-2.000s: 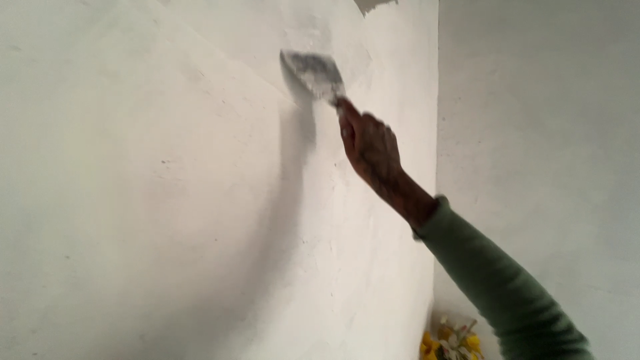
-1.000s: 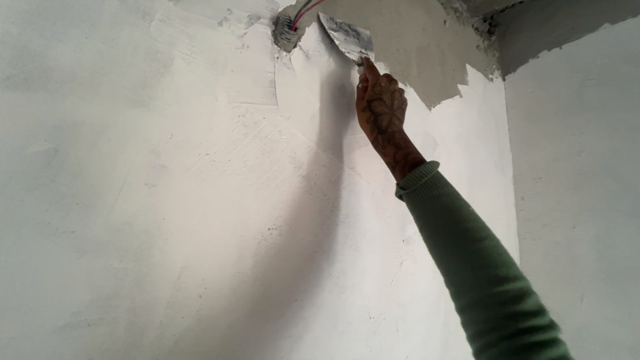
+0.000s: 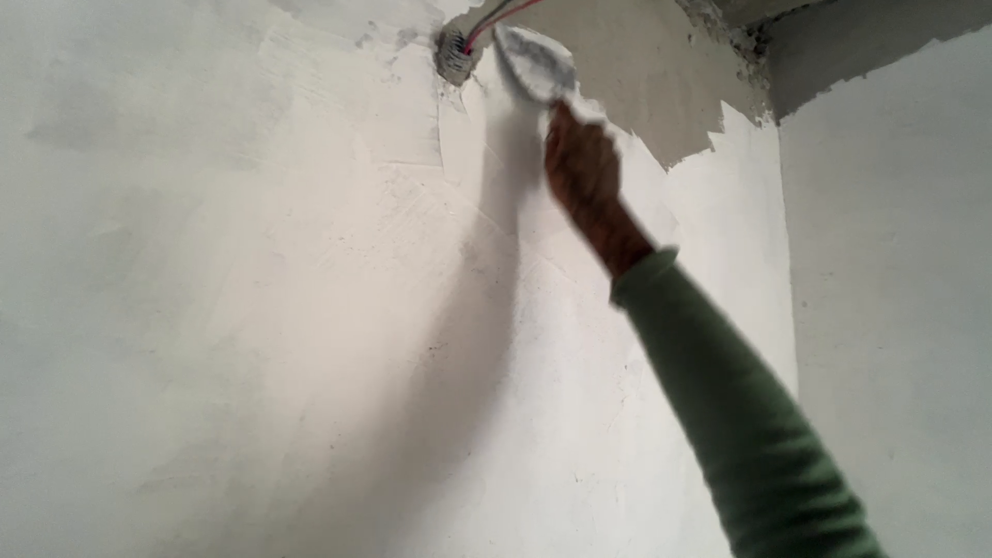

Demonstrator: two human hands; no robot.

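Observation:
My right hand [image 3: 585, 163], at the end of a green sleeve, grips the handle of a putty knife [image 3: 540, 66] high on the wall. The broad blade lies at or close to the wall, smeared with whitish filler and slightly blurred. Just left of the blade, electrical wires [image 3: 496, 19], one red and one dark, come out of a rough hole [image 3: 456, 58]. White filler coats the wall [image 3: 310, 325] below, with faint ridges and specks. To the right of the blade is bare grey plaster [image 3: 643, 74] with a jagged edge. My left hand is out of view.
A wall corner runs down at the right, beside an adjoining wall [image 3: 891, 256] with a grey unpainted band [image 3: 860, 58] along its top. Rough, broken plaster [image 3: 752, 43] shows in the upper corner. The arm's shadow falls across the coated wall.
The view has tilted up since two seconds ago, bringing the wires and grey patch into sight. Yellow flowers at the bottom have left the view. My right hand keeps hold of the putty knife.

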